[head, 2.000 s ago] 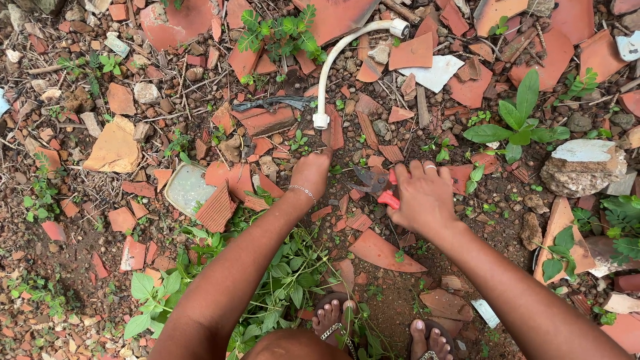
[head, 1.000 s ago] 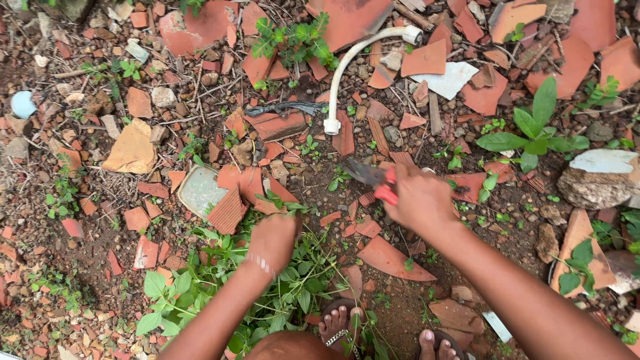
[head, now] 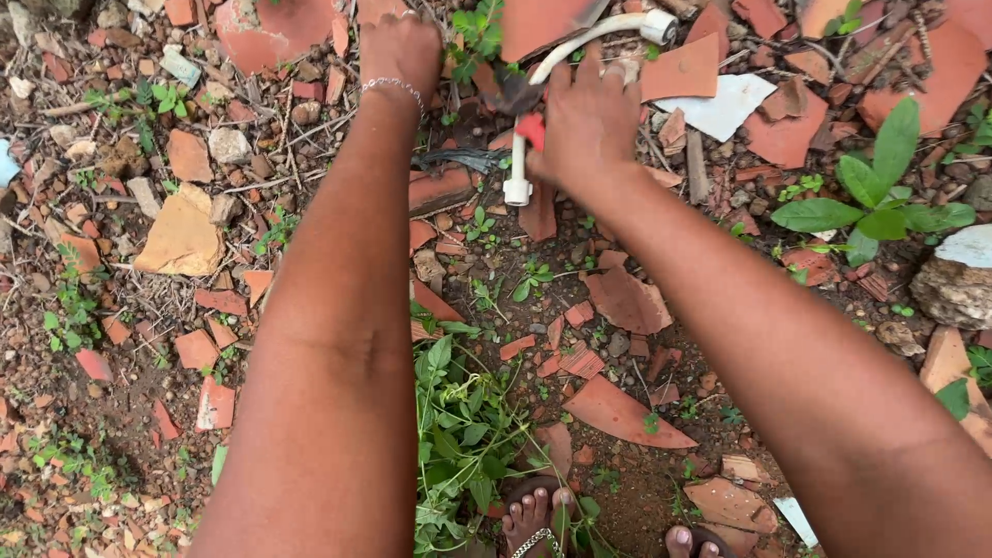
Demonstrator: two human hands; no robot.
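Note:
At the top of the view my left hand is stretched out over a broken terracotta piece, beside a small green weed; its fingers are largely hidden, so its grip is unclear. My right hand holds a red-handled hand tool, whose dark, blurred head points up and left towards the weed. The tool lies across a curved white plastic pipe with end fittings. A heap of leafy green stems lies on the ground between my forearms, near my sandalled foot.
Broken terracotta tiles, stones and twigs cover the soil. A pale flat shard lies right of my right hand. A broad-leaved plant grows at the right, above a rough rock. A dark strip lies near the pipe.
Both hands have moved forward, the left from beside the heap of stems to the top of the view. My right hand has carried the red-handled tool up to the white pipe.

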